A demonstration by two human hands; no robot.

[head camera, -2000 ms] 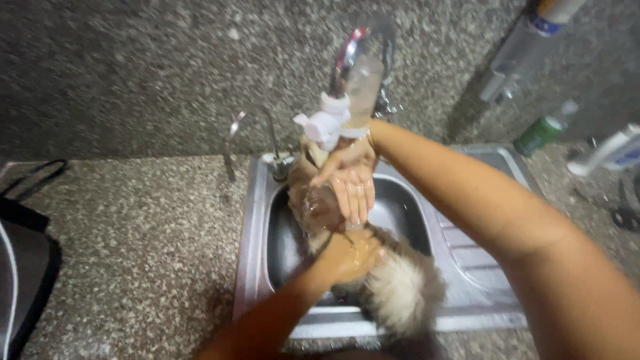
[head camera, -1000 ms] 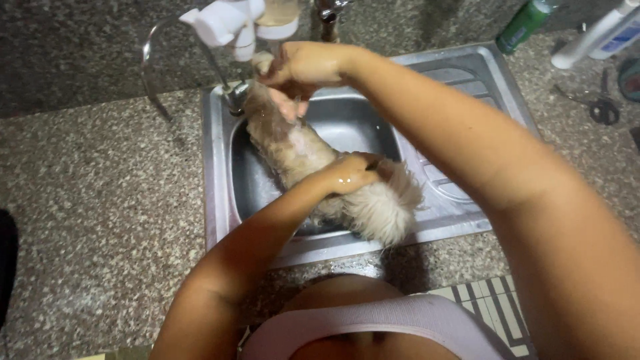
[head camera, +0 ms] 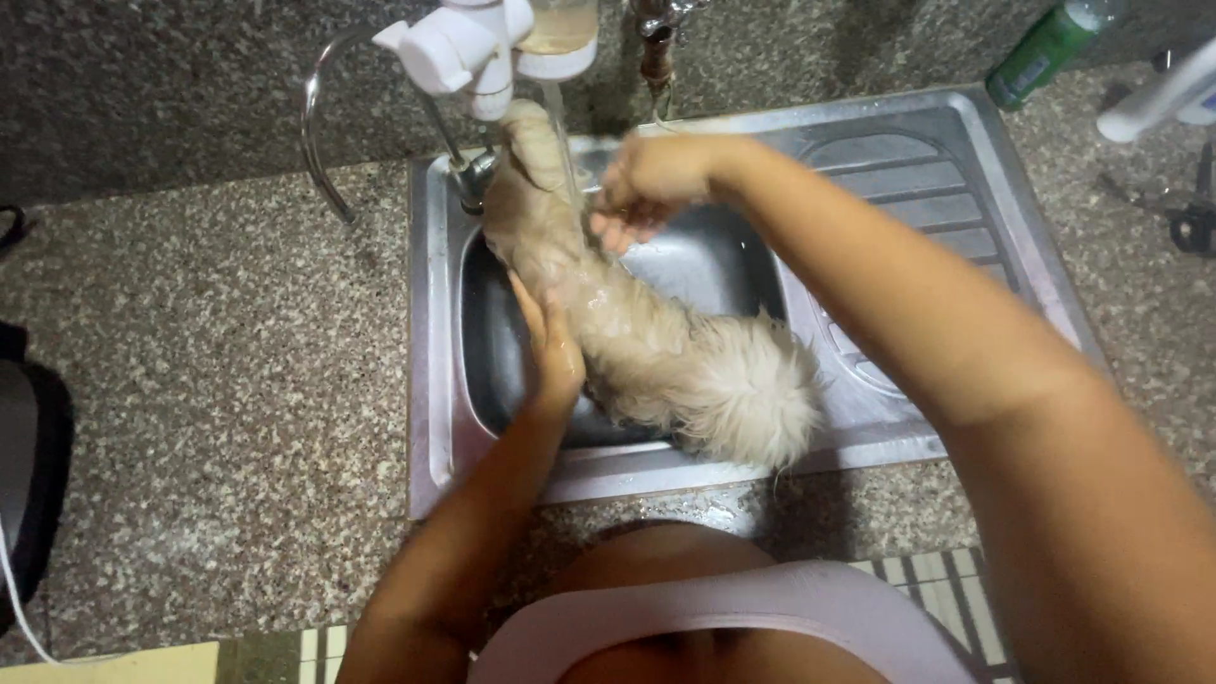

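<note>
A wet, light-furred small dog (head camera: 617, 313) stands in the steel sink basin (head camera: 494, 380), its fluffy white end toward me and its other end near the back rim. Water runs from the white faucet filter (head camera: 560, 52) onto its back. My left hand (head camera: 551, 332) lies flat along the dog's left flank, fingers extended. To the right of the stream, over the basin, my right hand (head camera: 646, 190) is blurred, fingers loosely spread, with nothing seen in it.
A curved metal spout (head camera: 312, 123) rises left of the sink. The ribbed drainboard (head camera: 912, 190) lies to the right. Beyond it are a green bottle (head camera: 1045, 52), a white tube (head camera: 1154, 95) and black-handled scissors (head camera: 1192, 228). A dark bag-like object (head camera: 33, 456) sits at the far left.
My left hand has moved from the dog's rear to its flank near the front. My right hand has come away from the dog's front end, toward the right. The view has shifted.
</note>
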